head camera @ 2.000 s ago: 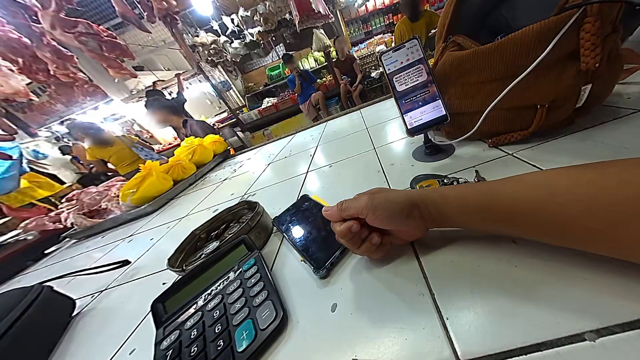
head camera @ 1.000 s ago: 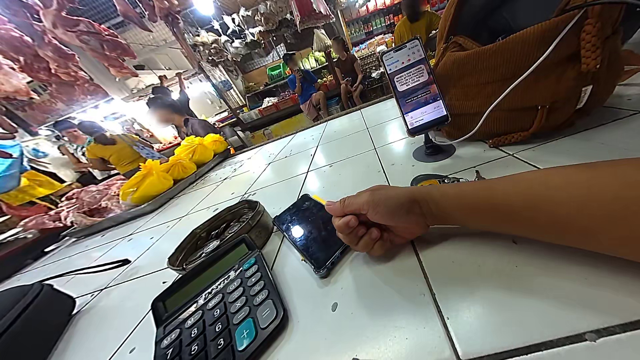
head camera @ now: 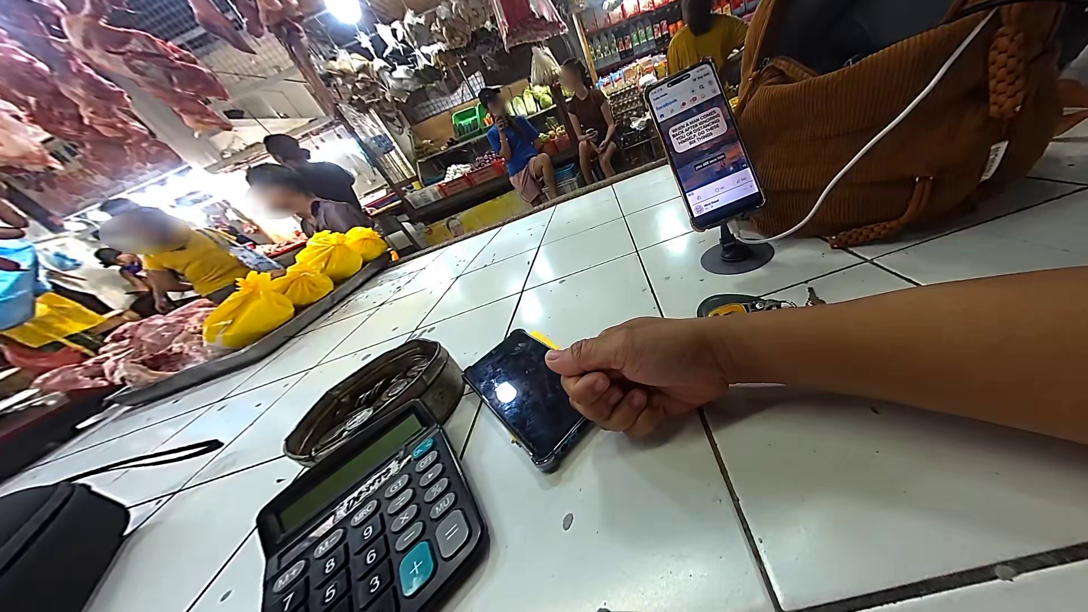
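Observation:
My right hand (head camera: 642, 374) comes in from the right and rests on the white tiled counter, fingers curled, at the right edge of a dark-screened smartphone (head camera: 529, 398) lying flat. A small yellow thing (head camera: 545, 340) shows at the thumb tip; whether it is pinched or lies behind is unclear. My left hand is out of view. Left of the phone are a round metal tin (head camera: 374, 399) and a black desk calculator (head camera: 374, 518). Behind my wrist lie some keys with a dark, yellow-marked piece (head camera: 735, 306). A lit smartphone (head camera: 705, 144) stands upright on a round-based stand (head camera: 736, 257).
A brown corduroy bag (head camera: 875, 127) with a white cable stands at the back right. At the left front is a black case (head camera: 59, 535) with a strap. Yellow plastic bags (head camera: 251, 314) and raw meat (head camera: 153, 344) line the far left edge. Several people are beyond the counter.

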